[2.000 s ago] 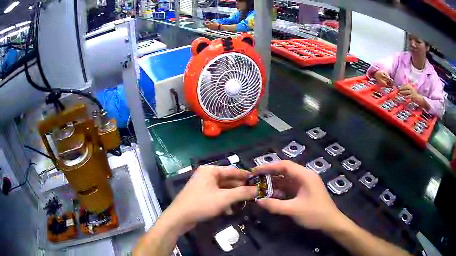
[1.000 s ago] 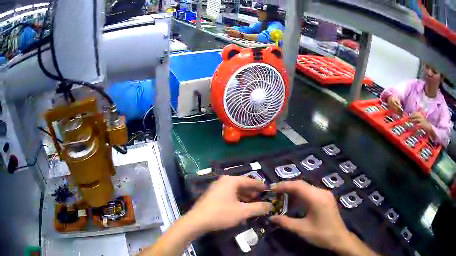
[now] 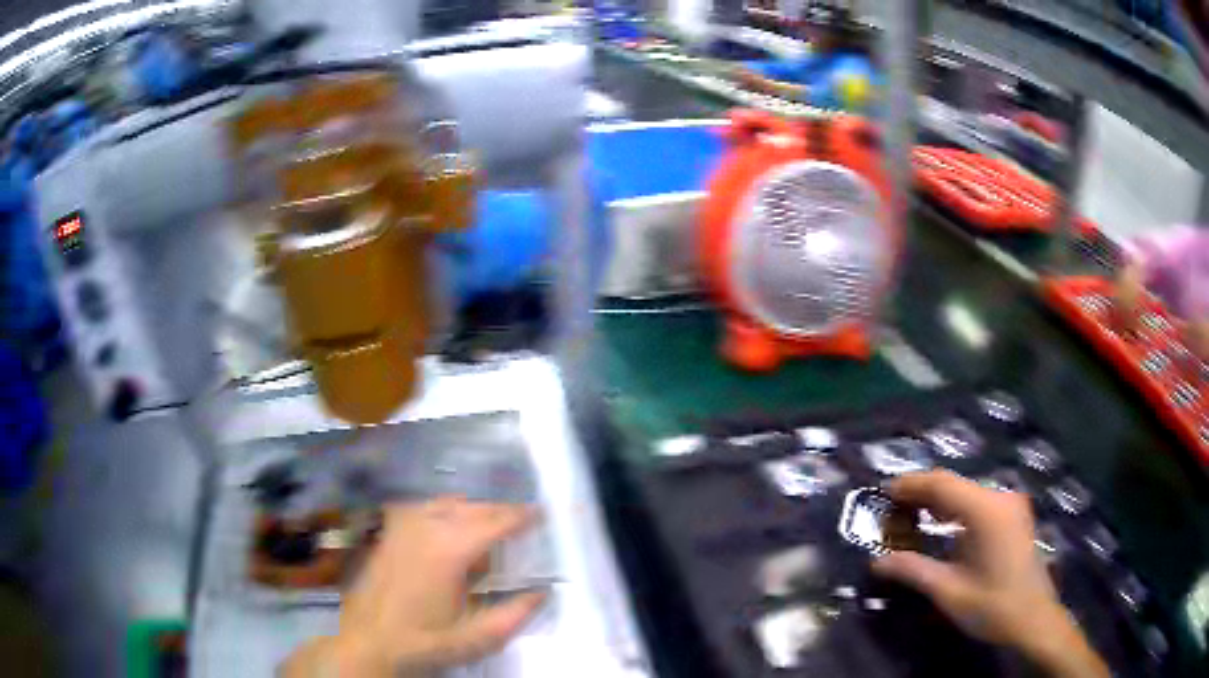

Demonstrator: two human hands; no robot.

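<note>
The picture is blurred. My right hand [image 3: 975,563] holds a watch housing [image 3: 868,519], a small rounded-square ring with a bright rim, between thumb and fingers above the black foam tray [image 3: 703,570]. My left hand [image 3: 431,583] is over the press base plate [image 3: 464,457], fingers apart, with nothing seen in it. It covers part of the orange fixtures [image 3: 292,567]; the left one shows beside it with a dark centre. Several silver case parts [image 3: 802,473] lie in the tray. A white piece [image 3: 788,636] lies at the tray's near side.
The gold-brown press head [image 3: 351,291] hangs above the plate. A grey post [image 3: 573,199] stands between press and tray. An orange fan [image 3: 802,245] stands behind the tray. A pink-clothed person's arm [image 3: 1167,272] is at an orange-red tray [image 3: 1127,351], far right.
My left hand has let go of the housing and moved left over the press plate. My right hand keeps the housing. The view has turned left, and the press control panel now shows.
</note>
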